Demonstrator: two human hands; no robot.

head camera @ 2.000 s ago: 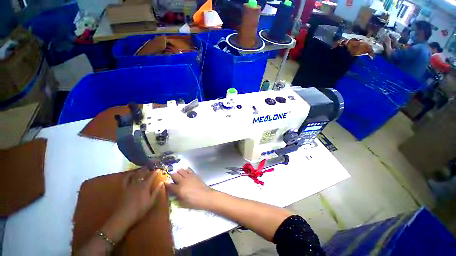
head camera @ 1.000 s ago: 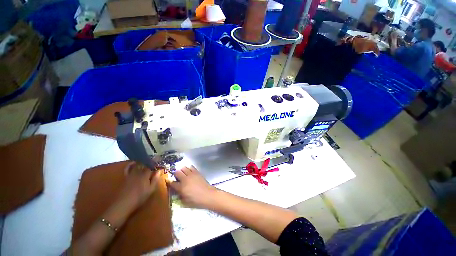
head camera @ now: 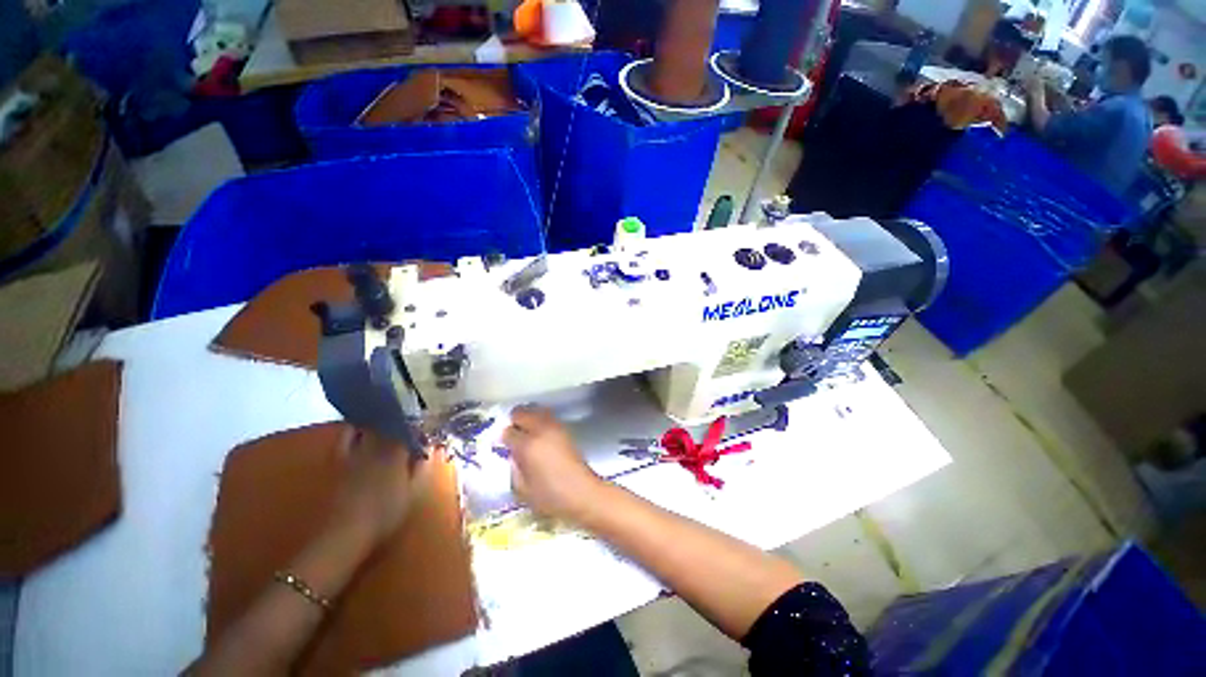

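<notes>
A brown leather-like panel point(head camera: 337, 556) lies on the white table, its upper right corner at the needle area of the cream-white sewing machine point(head camera: 569, 324). The needle area is lit by a lamp. My left hand point(head camera: 377, 483) is blurred and rests on the panel's upper part, near the machine head; its fingers are not clear. My right hand point(head camera: 546, 463) is off the panel, under the machine arm just right of the needle area, with fingers bent. Whether it holds anything is hidden.
Snips with red ribbon point(head camera: 704, 452) lie below the machine arm. Another brown panel point(head camera: 60, 463) is at far left, and one point(head camera: 284, 315) lies behind the machine head. Blue bins point(head camera: 357, 225) stand behind the table. A person in blue point(head camera: 1118, 126) is at the upper right.
My right hand has moved right and up, away from the panel and needle area. My left hand stays on the panel and is now blurred. The view has shifted slightly.
</notes>
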